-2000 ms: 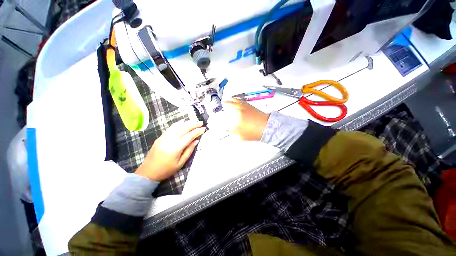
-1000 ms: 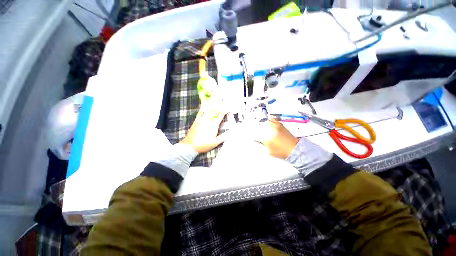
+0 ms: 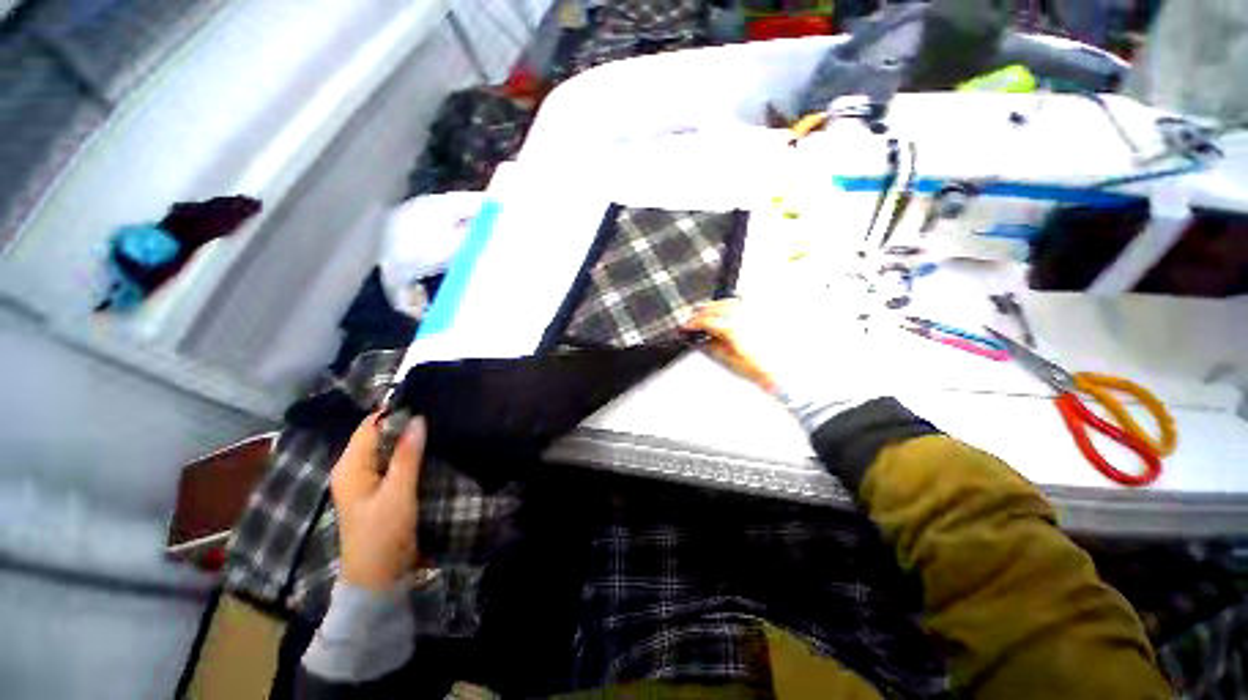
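Observation:
The plaid panel (image 3: 654,278) with black-bound edges lies on the white table, left of the machine's needle area (image 3: 883,280). A black piece (image 3: 500,404) runs from the panel's lower edge over the table's front left edge. My left hand (image 3: 379,499) pinches its left end between thumb and fingers, off the table edge. My right hand (image 3: 725,335) has its fingertips on the panel's lower right corner; its fingers are blurred by glare. The panel is clear of the presser foot.
Scissors (image 3: 1115,427) and pink and blue pens (image 3: 958,338) lie right of the needle. Cut plaid pieces (image 3: 267,533) lie on a board at lower left. Plaid cloth (image 3: 739,588) covers my lap below the ruler edge (image 3: 712,466).
The panel has moved out from the needle area to the left. My left hand has moved left and down, now holding the black piece. My right hand has shifted left from the needle. The view has turned left.

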